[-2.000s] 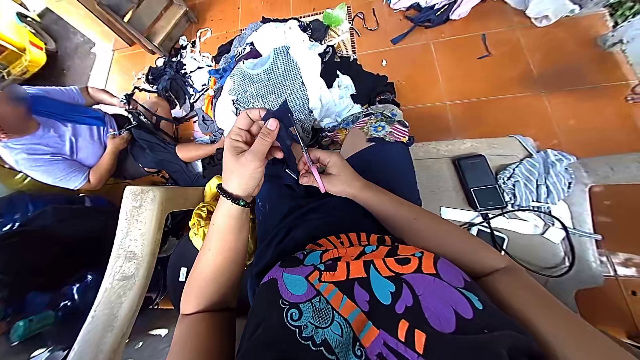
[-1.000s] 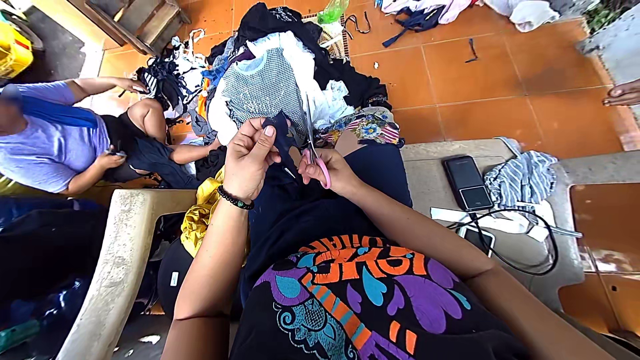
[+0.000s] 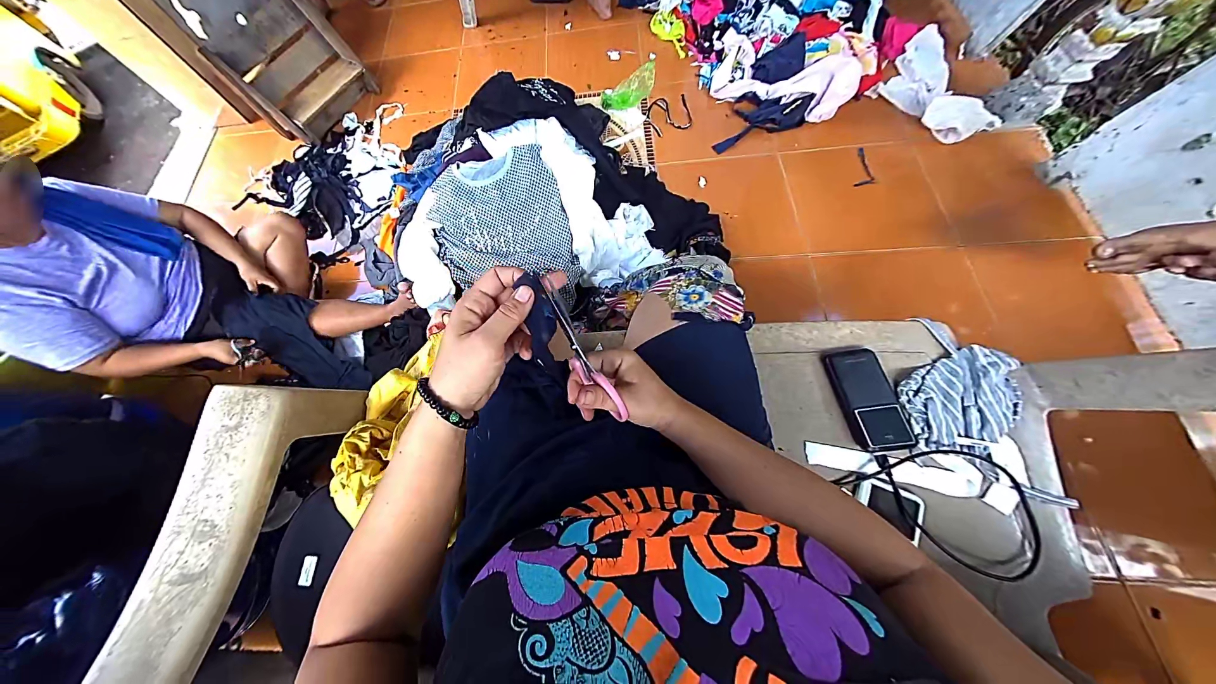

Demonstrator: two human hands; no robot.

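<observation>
My left hand [image 3: 489, 328], with a dark beaded bracelet at the wrist, pinches a piece of dark navy cloth [image 3: 541, 318] above my lap. In my right hand [image 3: 622, 385] is a pair of scissors with pink handles [image 3: 608, 385]; the blades point up and away, alongside the cloth. Whether the blades are parted is hard to tell. More dark cloth [image 3: 513, 446] lies over my lap below both hands. Beyond them a grey patterned garment with white sleeves [image 3: 508, 214] tops a heap of clothes.
A seated person [image 3: 104, 275] is at the left, and another person's hand [image 3: 1154, 252] reaches in at the right. A black power bank or phone [image 3: 869, 397], a cable [image 3: 1031, 532] and a striped cloth [image 3: 959, 394] lie on the bench. Yellow cloth [image 3: 380, 446] hangs beside the armrest [image 3: 228, 465].
The scissors have shifted slightly against the dark cloth, which my left hand still holds. The seated person's raised arm has come down toward the knee. The other person's hand at the right reaches farther into view.
</observation>
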